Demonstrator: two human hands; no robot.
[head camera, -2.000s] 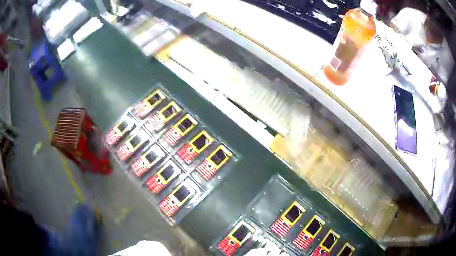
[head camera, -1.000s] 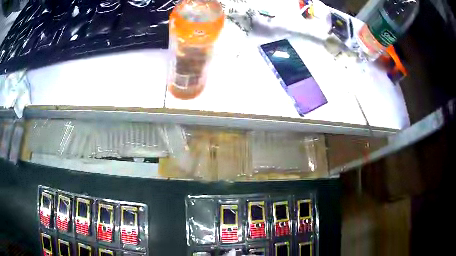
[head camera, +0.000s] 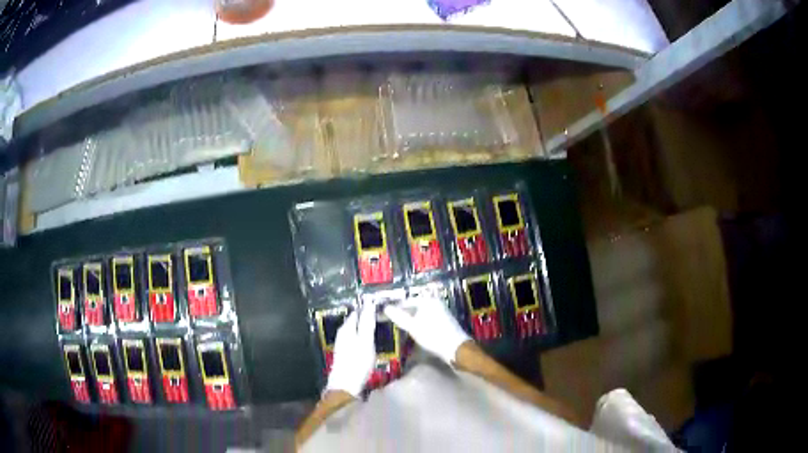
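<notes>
The right clear tray (head camera: 301, 208) lies on a dark green surface. Red and yellow keypad phones, such as one in its upper row (head camera: 373, 248), sit in its pockets; its upper left pocket holds no phone. My left hand (head camera: 356, 349), in a white glove, reaches over the lower row. My right hand (head camera: 429, 326), also white-gloved, is beside it with fingertips near the top of a phone (head camera: 386, 342) between the hands. The hands partly cover the lower row. Whether the fingers grip that phone is too unclear to tell.
A second clear tray (head camera: 232, 332) full of phones lies at the left. Behind are clear ridged plastic pieces (head camera: 443, 115) on cardboard, under a white shelf (head camera: 337, 16) with an orange bottle base (head camera: 244, 9). Brown cartons (head camera: 691, 292) stand at the right. A whitish shape (head camera: 627, 423) shows at lower right.
The view has turned and tilted down, so the trays sit higher in it and the shelf top is mostly out. Both my hands now show at the right tray.
</notes>
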